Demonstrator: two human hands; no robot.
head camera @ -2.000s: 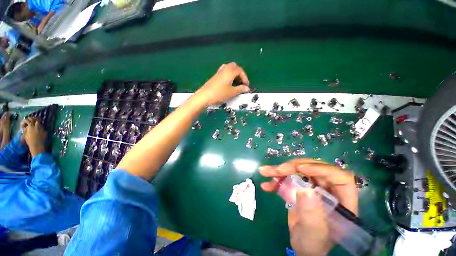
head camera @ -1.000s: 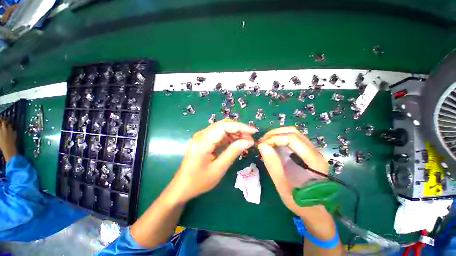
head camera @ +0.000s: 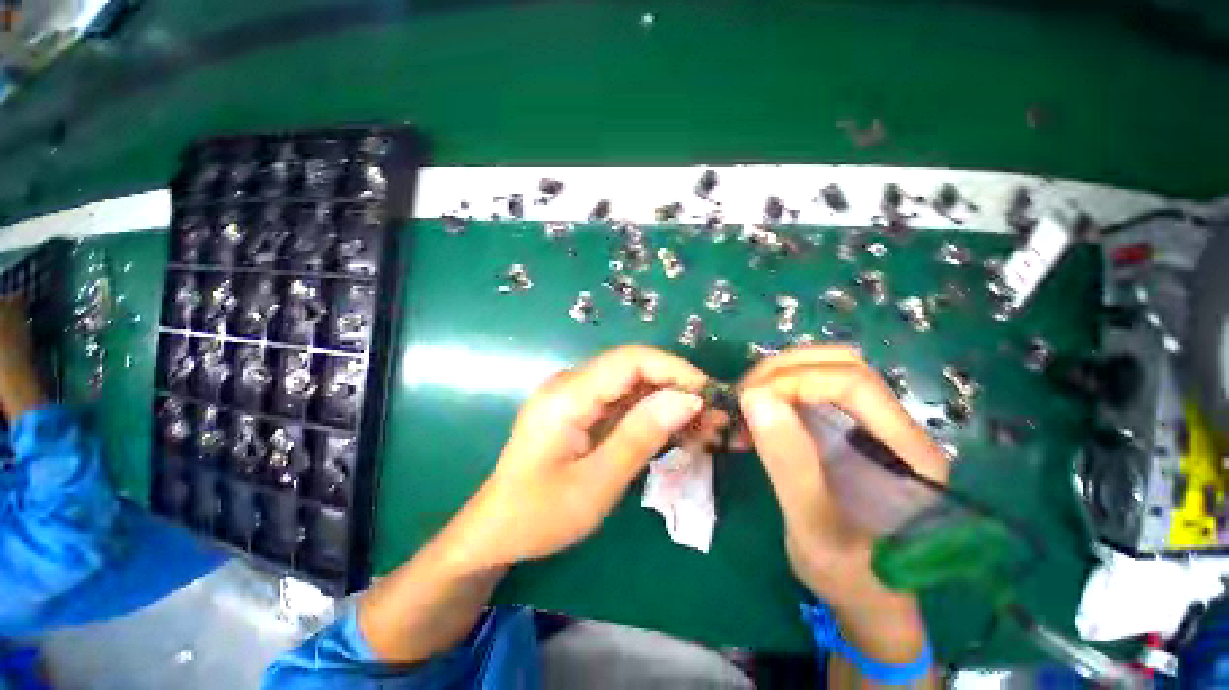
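My left hand [head camera: 593, 438] pinches a small dark component [head camera: 721, 398] between thumb and fingertips, above the bench in front of me. My right hand [head camera: 842, 472] meets it from the right, its fingertips at the component. The syringe [head camera: 863, 479] with a green cap [head camera: 950, 550] lies back in my right hand, with a clear tube behind it. A dark corded tool [head camera: 896, 458] also shows beside the syringe. The fingers hide the tool tips and most of the component. A crumpled white tissue [head camera: 685, 502] lies just below the hands.
The black compartment tray [head camera: 383, 391] stands at left, many cells filled with parts. Many small components are scattered beyond my hands and on the white strip [head camera: 465, 192]. A grey box [head camera: 1132, 404] and a fan [head camera: 1210, 317] stand at right. Another person's blue sleeve [head camera: 88, 526] is at far left.
My left hand has come back from the scattered parts to meet my right. The syringe has turned back, its green cap now by my wrist. Since one second ago, both hands stay together.
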